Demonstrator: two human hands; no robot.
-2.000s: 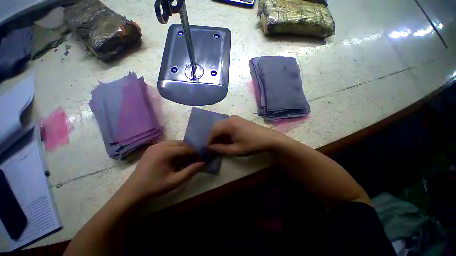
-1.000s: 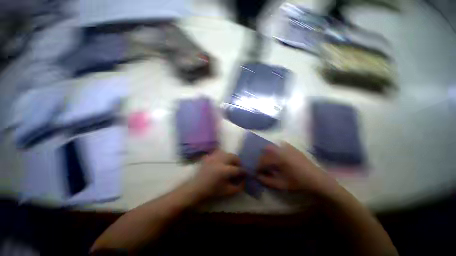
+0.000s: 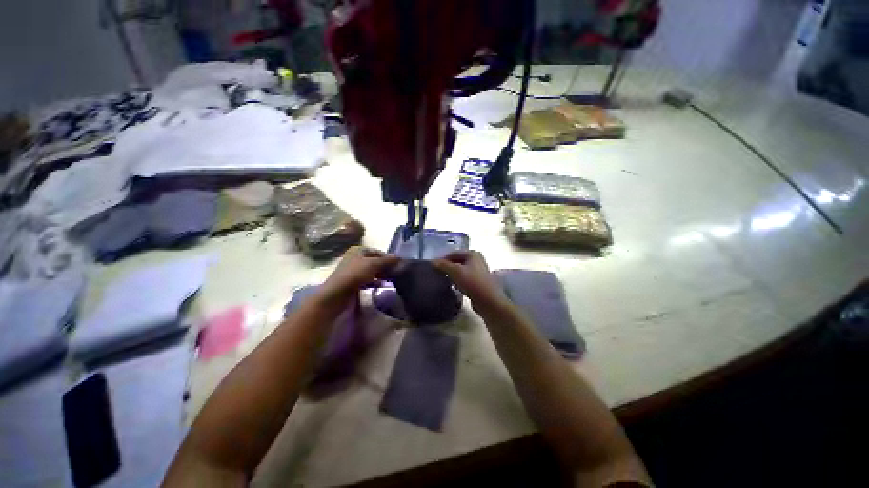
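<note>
My left hand (image 3: 354, 274) and my right hand (image 3: 470, 276) hold a dark grey fabric piece (image 3: 426, 294) by its two upper corners, over the base plate (image 3: 434, 242) at the foot of the cutter's upright. Another grey fabric piece (image 3: 420, 377) lies flat on the table below it. The left pile (image 3: 338, 348), grey and purple-pink, is partly hidden by my left forearm. The right grey pile (image 3: 540, 303) is beside my right forearm. The red motor head (image 3: 389, 86) stands above my hands. Whether the held piece is single or a small bundle, I cannot tell.
A calculator (image 3: 474, 187) and wrapped weights (image 3: 556, 225) are behind on the right. A brown weight (image 3: 317, 221) is at the left. White fabric (image 3: 224, 139) is heaped far left. A black phone (image 3: 90, 430) lies on sheets. A black cable (image 3: 518, 105) hangs by the motor head.
Both hands have moved forward from near the table edge to the upright with a fabric piece. A grey piece now lies flat below them. The view has tilted up, showing the red motor head.
</note>
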